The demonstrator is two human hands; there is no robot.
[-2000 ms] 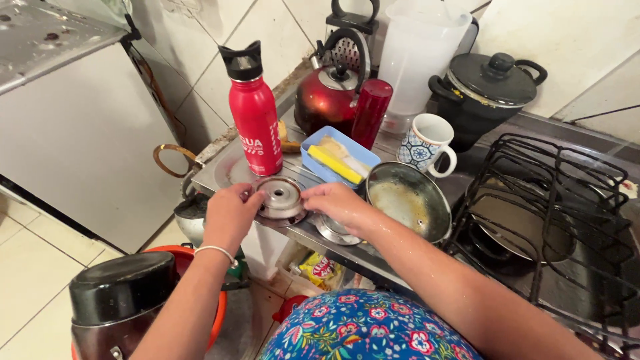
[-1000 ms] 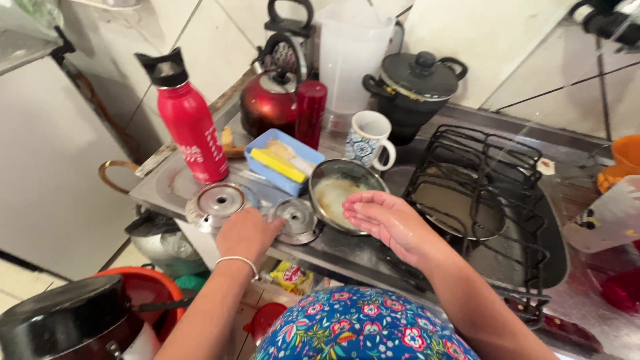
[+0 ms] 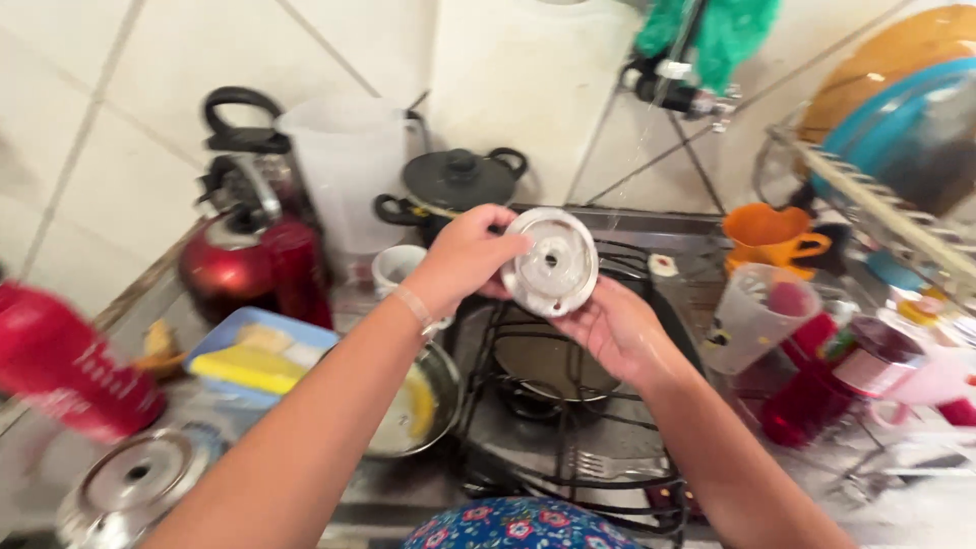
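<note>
A round metal stove burner plate with a small centre hole is held up over the sink, between both hands. My left hand grips its left edge, thumb on the face. My right hand supports the lower right edge, its fingers partly hidden behind the plate. Beneath them lie black wire stove grates in the sink, over a round pan and a fork. More round metal burner parts rest at the lower left. Thin water streams down from the faucet behind the hands.
Along the left stand a red bottle, a red kettle, a blue tray with a yellow item, a metal bowl and a mug. Behind are a plastic pitcher and black pot. Cups and a dish rack are right.
My left hand has risen from the burner parts at the counter's left, and a burner plate is now held between both hands over the sink. The view has swung right.
</note>
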